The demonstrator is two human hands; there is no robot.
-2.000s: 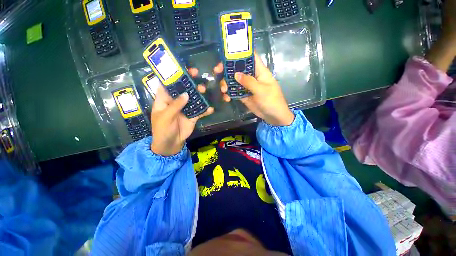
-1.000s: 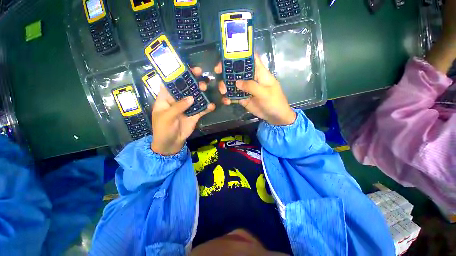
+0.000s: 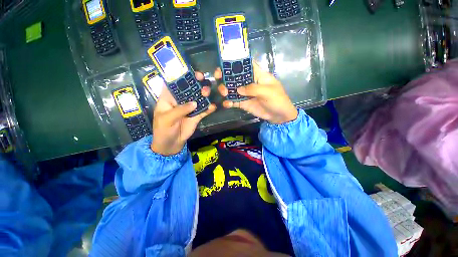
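My left hand [image 3: 176,118] is shut on a keypad phone [image 3: 179,75] with a yellow frame and lit screen, tilted with its top to the left. My thumb rests on its lower keys. My right hand [image 3: 263,95] is shut on a second keypad phone [image 3: 234,55], nearly upright, screen lit, thumb on its lower keys. Both phones are held above a clear plastic tray [image 3: 324,60]. In the tray, a phone [image 3: 131,113] lies at the lower left with its screen lit, and another [image 3: 152,84] is partly hidden behind my left hand.
Several phones, such as one at the upper left [image 3: 100,29], lie in the tray's far row. A green square [image 3: 33,32] lies on the green bench [image 3: 45,95]. A person's pink sleeve [image 3: 412,130] is at the right, and blue cloth [image 3: 30,206] at the lower left. White stacked boxes [image 3: 396,216] stand lower right.
The phone in my right hand has tilted slightly to the left, and its screen picture looks different. My left thumb has moved a little lower on its keypad. The pink sleeve has shifted.
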